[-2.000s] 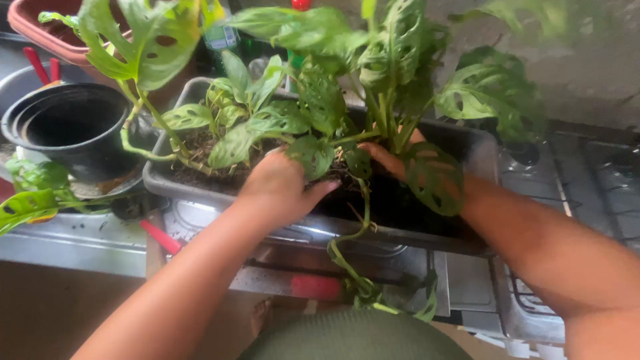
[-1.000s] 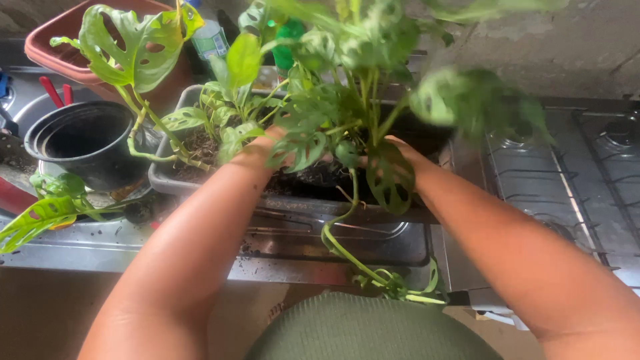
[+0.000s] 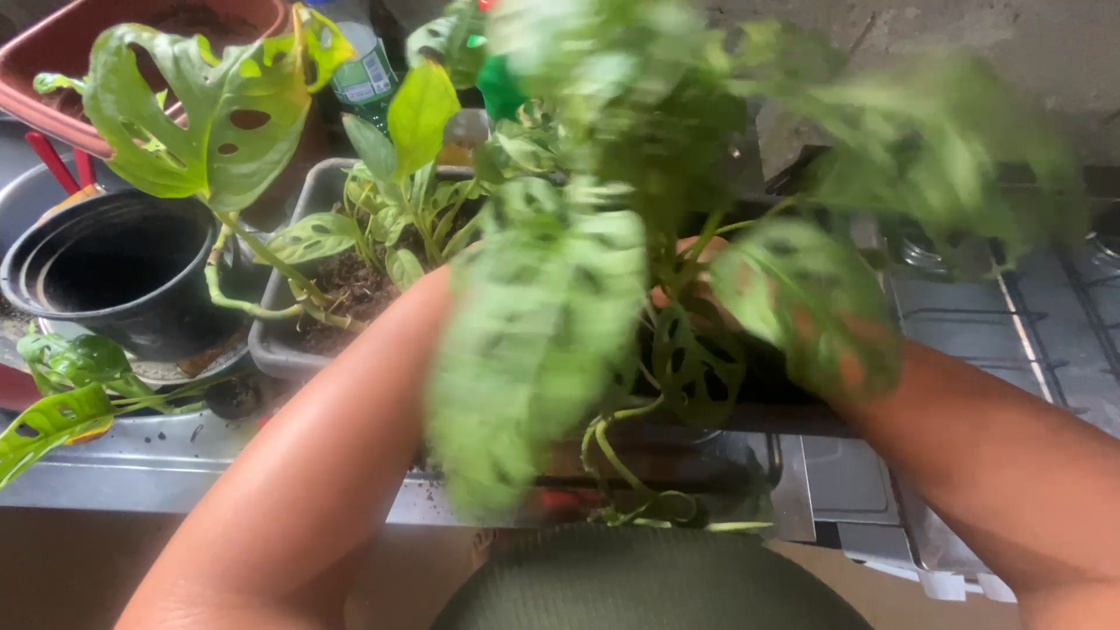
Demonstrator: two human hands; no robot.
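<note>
A leafy plant with holed leaves (image 3: 542,341), blurred by motion, fills the middle over a long grey planter box (image 3: 293,354) of soil. Behind its foliage my left hand is hidden; only the forearm shows, reaching into the planter. Fingers of my right hand (image 3: 700,271) show among the stems at the plant's base; the leaves cover how they close. A long bare stem (image 3: 612,442) hangs over the planter's front edge. Smaller plants (image 3: 407,201) grow in the planter's left part, beside a stem with a large holed leaf (image 3: 206,131).
At left a black plastic pot (image 3: 114,262) stands near red-handled tools (image 3: 66,166) and a cut leafy stem (image 3: 57,420). Behind are a reddish planter (image 3: 52,114), a plastic bottle (image 3: 363,79) and a green bottle (image 3: 500,87). A gas stove (image 3: 980,324) adjoins on the right.
The left hand, visible in front of the soil two seconds ago, is now behind leaves. The big plant's leaves have shifted, with some now hanging lower in front of the left wrist.
</note>
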